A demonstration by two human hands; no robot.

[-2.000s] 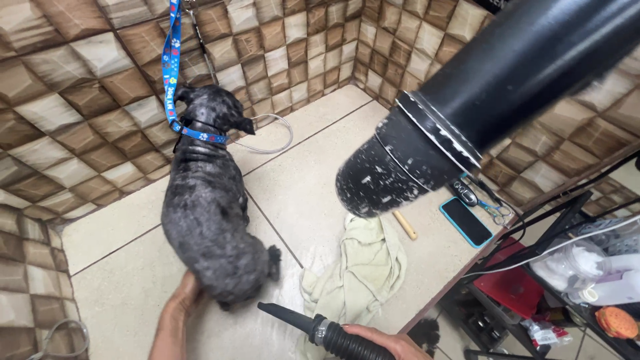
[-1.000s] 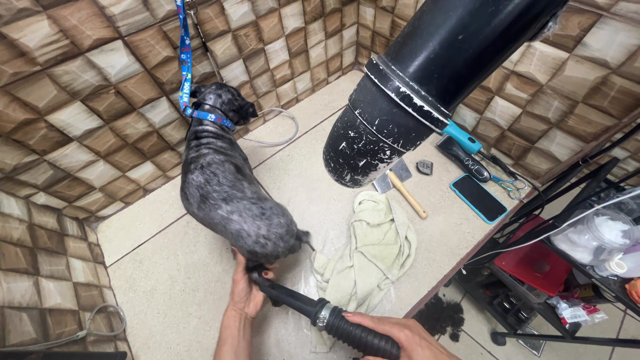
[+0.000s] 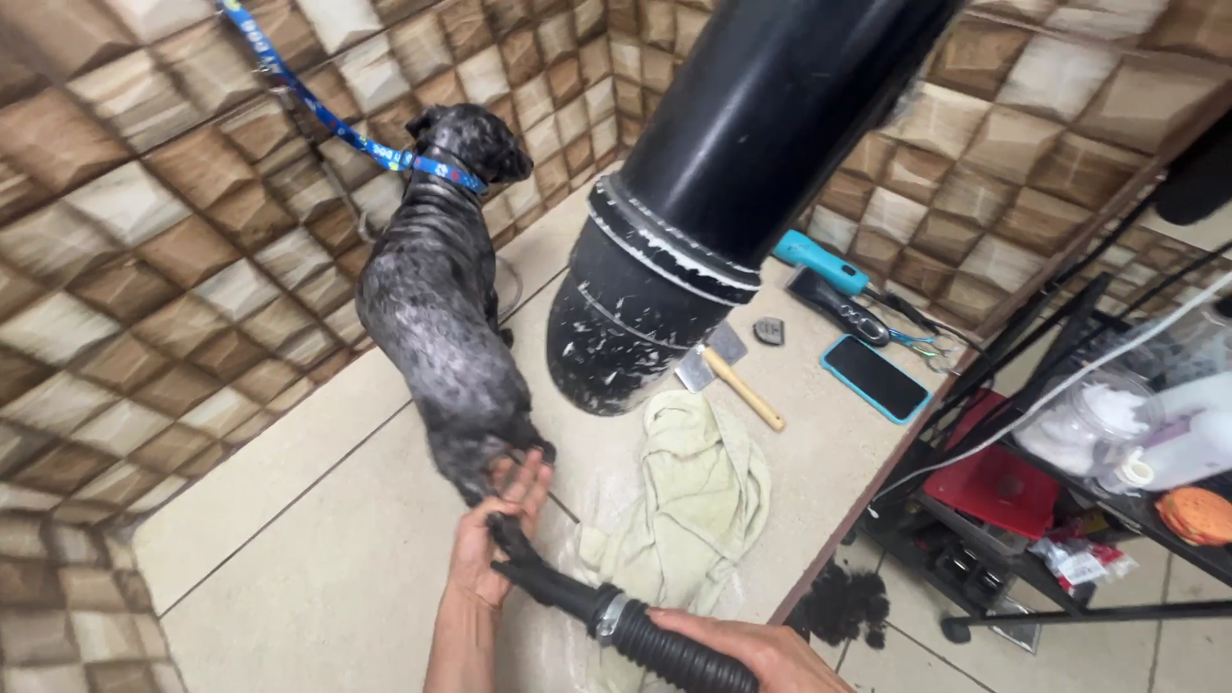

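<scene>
A dark grey, close-clipped dog (image 3: 443, 327) stands on the tiled table, its head away from me. Its blue collar is fixed to a blue printed leash (image 3: 318, 111). My left hand (image 3: 496, 529) is at the dog's rear end, holding a dark hind paw (image 3: 510, 539) that lies across the palm, fingers partly spread. My right hand (image 3: 731, 640) grips the ribbed black hose of a pet dryer (image 3: 577, 597), whose nozzle points at that paw. A crumpled pale green towel (image 3: 693, 491) lies right of the nozzle.
A large black duct (image 3: 674, 212) hangs over the table. Beyond it lie a slicker brush (image 3: 741, 385), a turquoise clipper (image 3: 818, 260), a black clipper (image 3: 837, 306), a clipper blade (image 3: 769, 331), scissors (image 3: 929, 346) and a phone (image 3: 874, 378). A black cart (image 3: 1107, 611) stands right; cut hair (image 3: 847, 602) lies on the floor.
The dog's rear has moved away from where my left hand was under it; a hind paw now rests in that hand. The nozzle now points at the paw. The view has shifted.
</scene>
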